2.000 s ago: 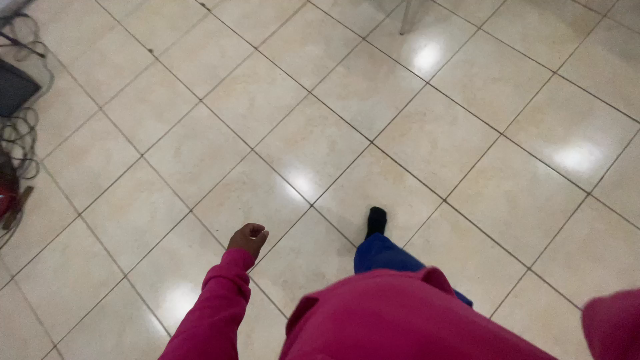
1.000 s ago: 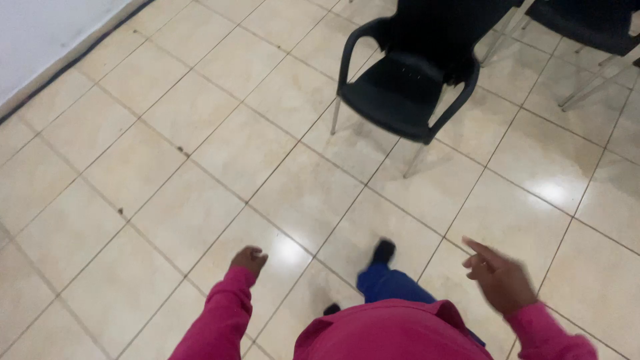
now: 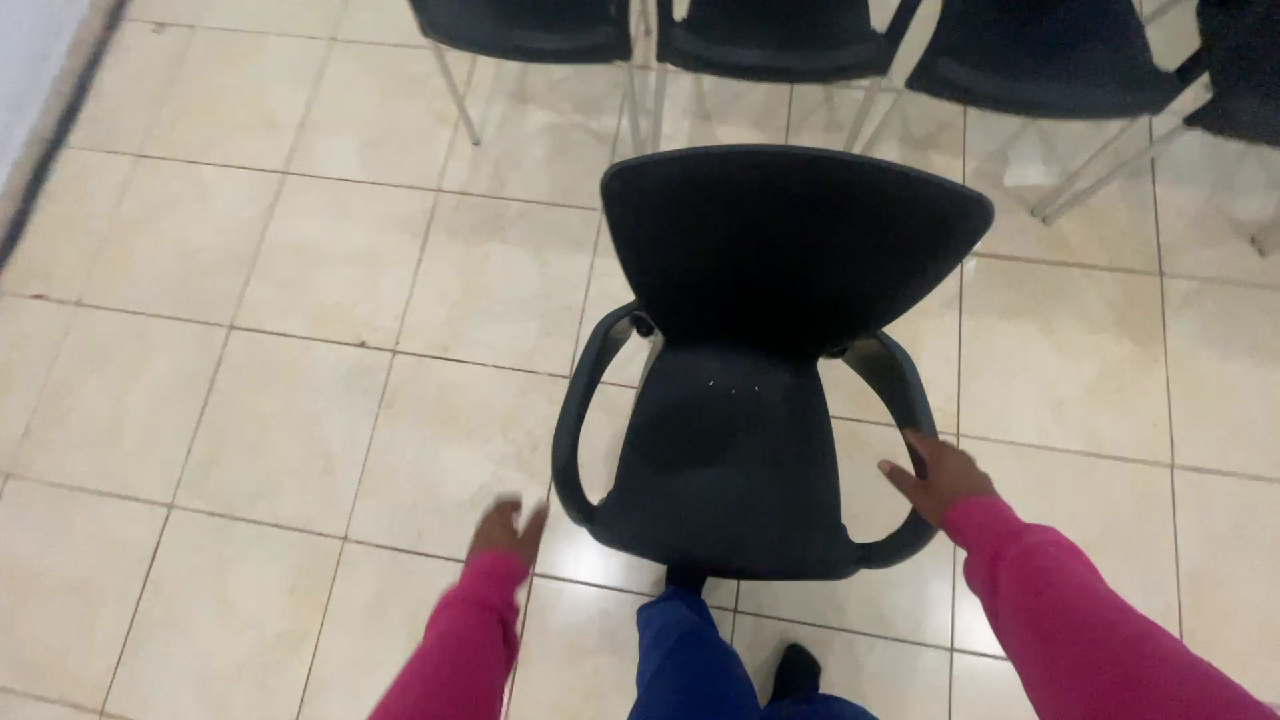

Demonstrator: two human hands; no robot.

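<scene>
A black plastic armchair (image 3: 725, 450) stands upright right in front of me, its backrest on the far side and its seat toward me. My right hand (image 3: 940, 478) is at the chair's right armrest, thumb on the inner side and fingers over the rail; whether it grips firmly cannot be told. Just left of the left armrest (image 3: 570, 440) is my left hand (image 3: 508, 528), slightly blurred, with thumb and fingers apart and nothing in it.
A row of black chairs (image 3: 775, 40) with thin metal legs stands beyond the armchair. At the upper left, a pale wall (image 3: 30, 80) meets the tiled floor (image 3: 290, 420). My feet are just below the chair's front edge.
The armchair, farther off one second ago, is now close before me. My right hand has come to its right armrest, and my left hand is near the left one. More chairs have come into view.
</scene>
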